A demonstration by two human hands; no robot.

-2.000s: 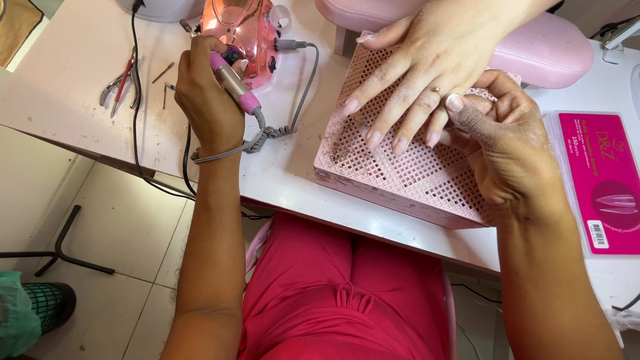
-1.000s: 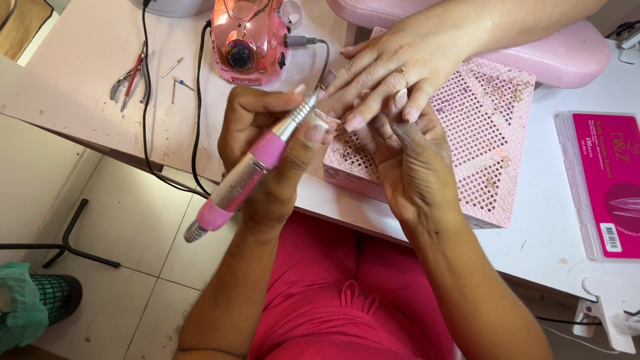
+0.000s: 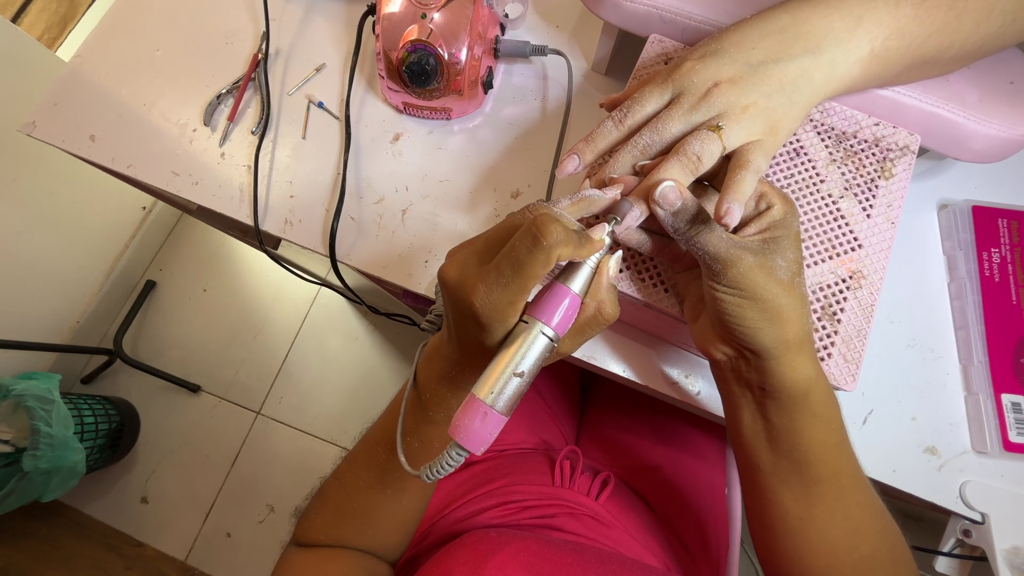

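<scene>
My left hand (image 3: 528,272) grips a pink and silver electric nail drill handpiece (image 3: 516,360), its bit at a fingernail of another person's hand (image 3: 704,120). That hand wears a gold-coloured ring (image 3: 718,136) and has whitish dust on its fingers. My right hand (image 3: 736,256) holds one of its fingers, thumb on top, the other fingers partly hidden beneath. Below both lies a pink perforated dust collector (image 3: 868,208). The handpiece's coiled cord (image 3: 444,464) loops by my left wrist. A shiny pink drill control unit (image 3: 436,60) stands at the top centre.
Cuticle nippers (image 3: 260,88), a red-handled tool (image 3: 240,100) and several drill bits (image 3: 306,80) lie on the white table (image 3: 184,160). Black cables cross its left part. A pink padded armrest (image 3: 944,104) is behind the collector, a plastic nail-tip case (image 3: 964,320) at right, a lined bin (image 3: 100,432) at lower left.
My left hand has brought the handpiece from beside the control unit to the other person's fingers. The bit now meets a nail. My right hand keeps hold of that person's fingers. The view is closer.
</scene>
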